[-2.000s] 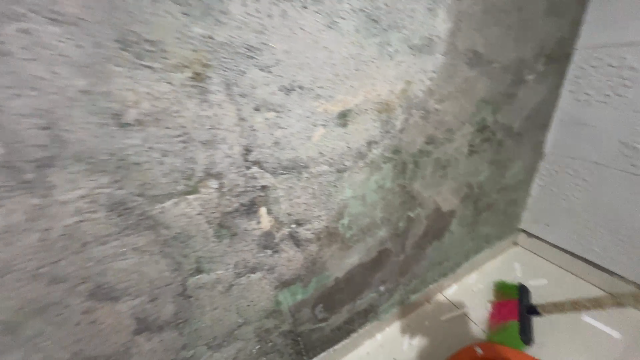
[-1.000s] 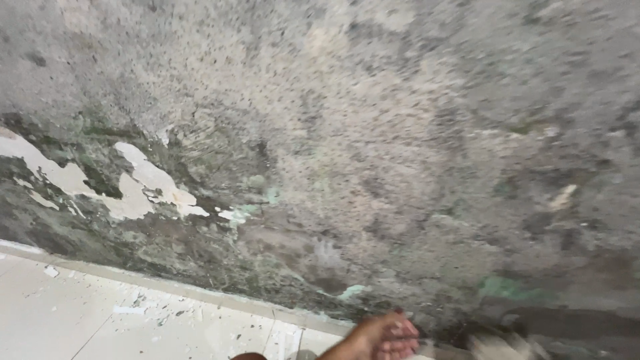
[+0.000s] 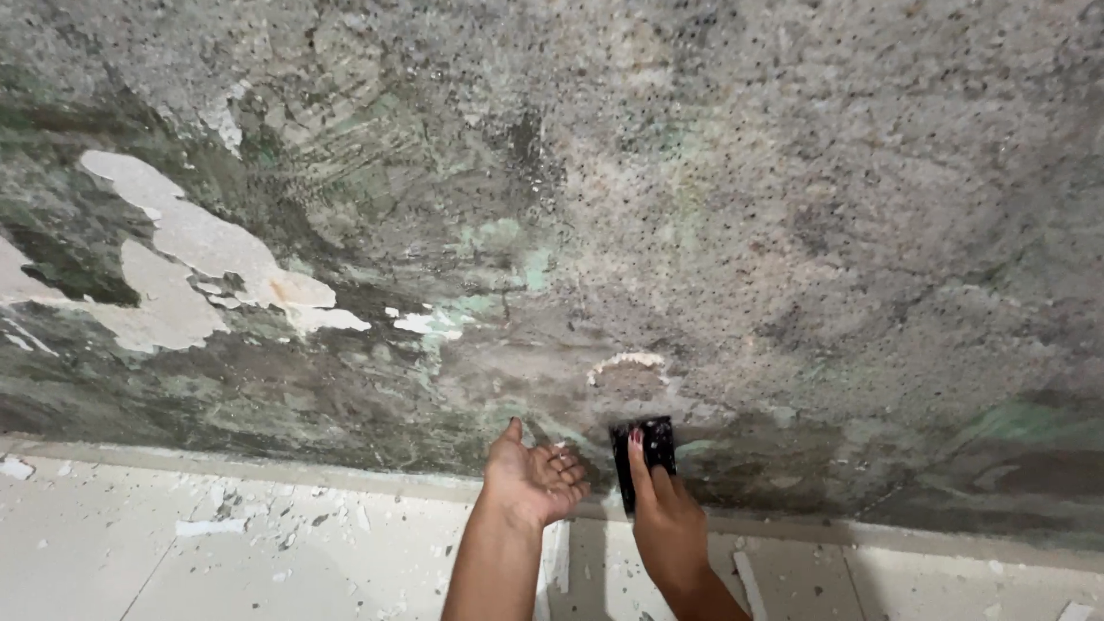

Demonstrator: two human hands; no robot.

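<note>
My right hand point(image 3: 671, 517) grips a black flat scraper point(image 3: 645, 453), its index finger laid along the face. The scraper's upper edge is at the lower part of a bare, stained wall point(image 3: 819, 259), just below a whitish curved ridge point(image 3: 625, 360). To its left, my left hand point(image 3: 535, 479) is palm up near the wall's foot, thumb raised and fingers loosely curled. A small pale flake shows at its fingertips; whether the hand holds it is unclear. Peeling white paint point(image 3: 211, 246) remains on the wall at the left.
A low skirting edge point(image 3: 371, 476) runs along the foot of the wall. Pale floor tiles point(image 3: 95, 552) below carry scattered paint chips and dust, with a longer white strip point(image 3: 211, 527) at the left and another strip point(image 3: 749, 585) beside my right forearm.
The view has swung left along the wall since the oldest frame, where a broom head and an orange object showed. Both hands are now plainly in view, the right one with the scraper.
</note>
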